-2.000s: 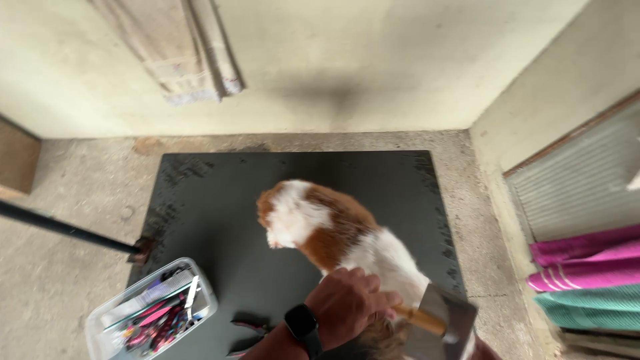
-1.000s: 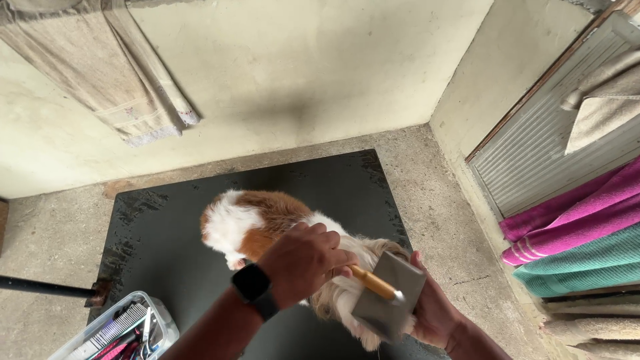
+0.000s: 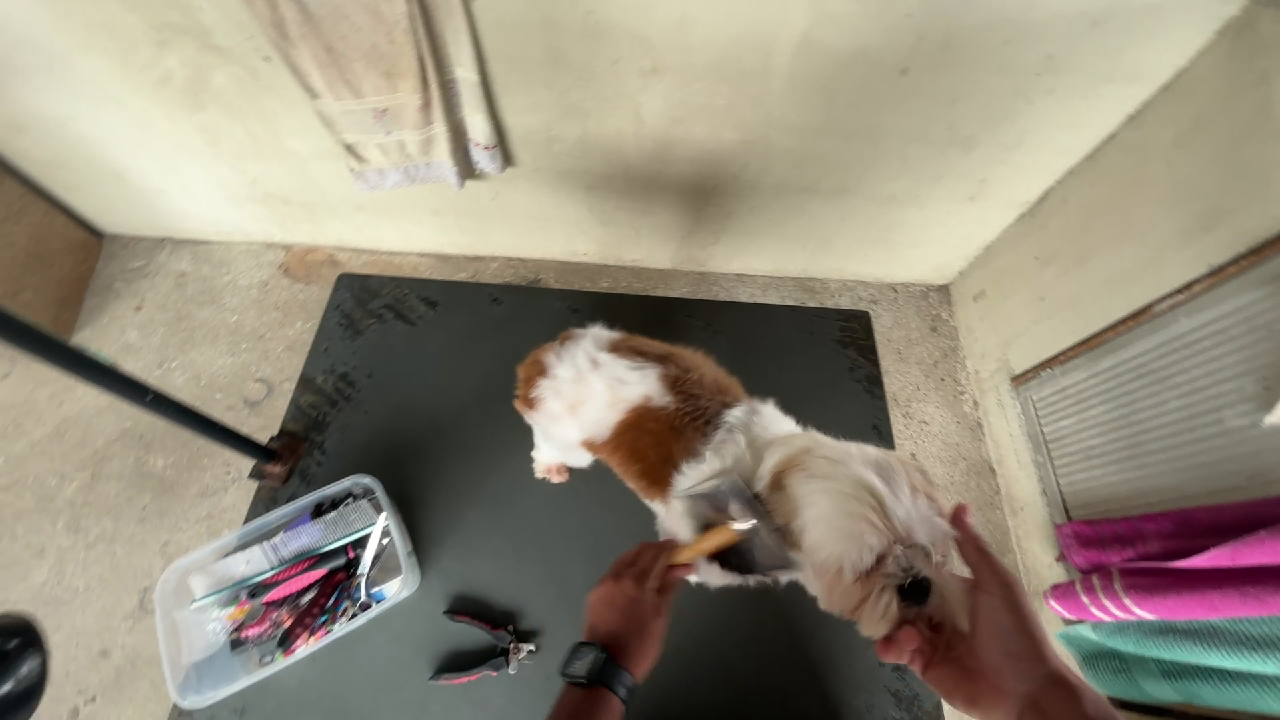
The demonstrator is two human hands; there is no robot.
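Note:
A brown and white long-haired dog (image 3: 680, 420) is on a black grooming table (image 3: 460, 400), its face towards the lower right. My left hand (image 3: 632, 600), with a watch on its wrist, grips the wooden handle of a slicker brush (image 3: 712, 543). The brush's square metal head lies against the fur at the dog's neck and chest, slightly blurred. My right hand (image 3: 965, 630) touches the dog's chin and cheek, its thumb beneath the muzzle and its fingers along the side of the face.
Nail clippers (image 3: 495, 648) lie on the table beside a clear plastic box (image 3: 400, 540) of combs, scissors and other tools. A black pole (image 3: 140, 390) meets the table's left edge. A beige towel (image 3: 400, 90) hangs on the wall; magenta (image 3: 1180, 590) and green towels (image 3: 1190, 655) are at right.
My right hand has moved from beside the brush head to the dog's chin. The brush head, earlier clear of the fur in front of the dog's head, now lies at its neck and chest. The dog's face now shows.

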